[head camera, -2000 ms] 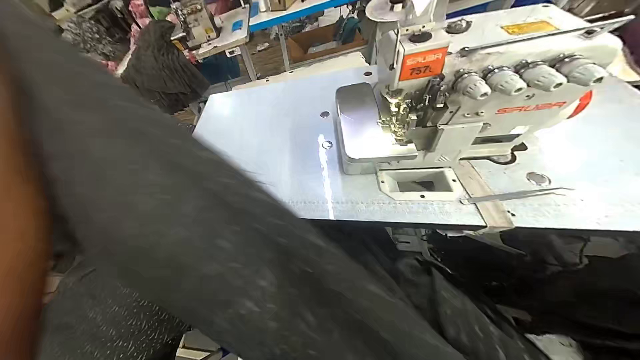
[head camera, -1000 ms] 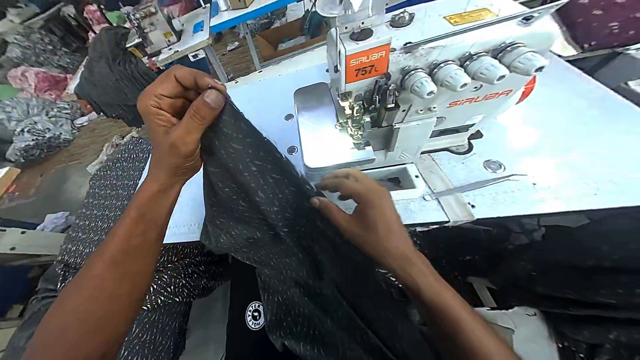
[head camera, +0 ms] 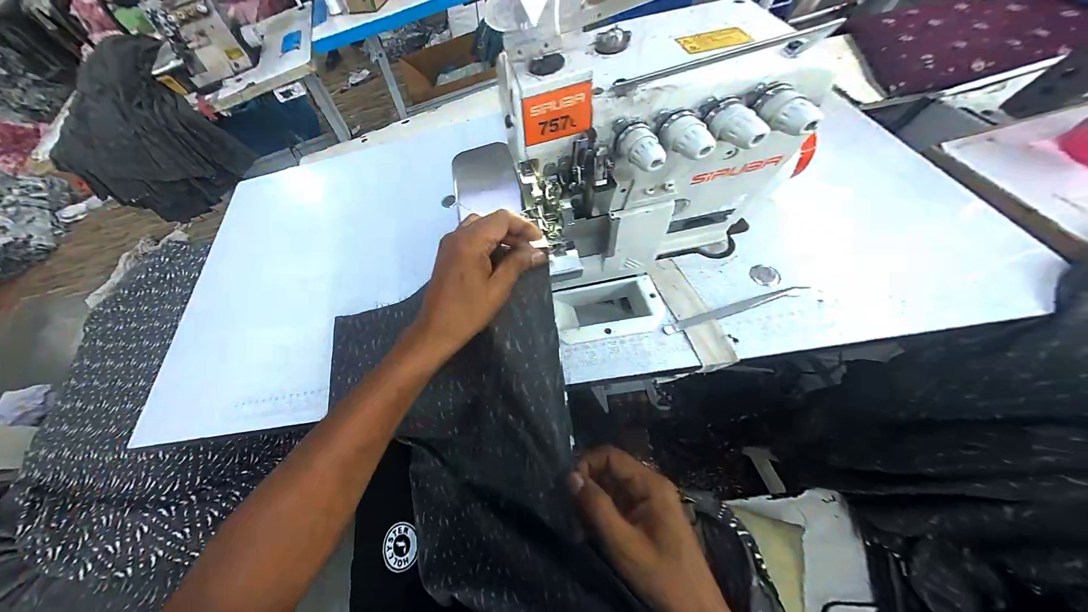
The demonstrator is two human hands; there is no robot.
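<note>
A dark grey flecked fabric piece (head camera: 501, 382) runs from the overlock sewing machine (head camera: 671, 127) down over the table's front edge. Its upper corner is pinched by my left hand (head camera: 484, 272), right in front of the presser foot area (head camera: 548, 204). Lower down, my right hand (head camera: 637, 518) holds the fabric's right edge between thumb and fingers, below the tabletop. Whether the fabric lies under the foot cannot be told, as my left fingers cover that spot. A pair of metal tweezers (head camera: 739, 309) lies on the table to the right of the open plate.
Black cloth (head camera: 960, 425) hangs along the table's front at right. More flecked fabric (head camera: 153, 476) drapes at the left, beside the white tabletop (head camera: 323, 229). Behind stand another sewing machine (head camera: 204, 42), a dark cloth pile (head camera: 136, 127) and a cardboard box (head camera: 433, 72).
My left hand has moved right, bringing the fabric's upper end from the table's left side to the machine's foot area. My right hand has moved down from beside the machine bed along the fabric edge.
</note>
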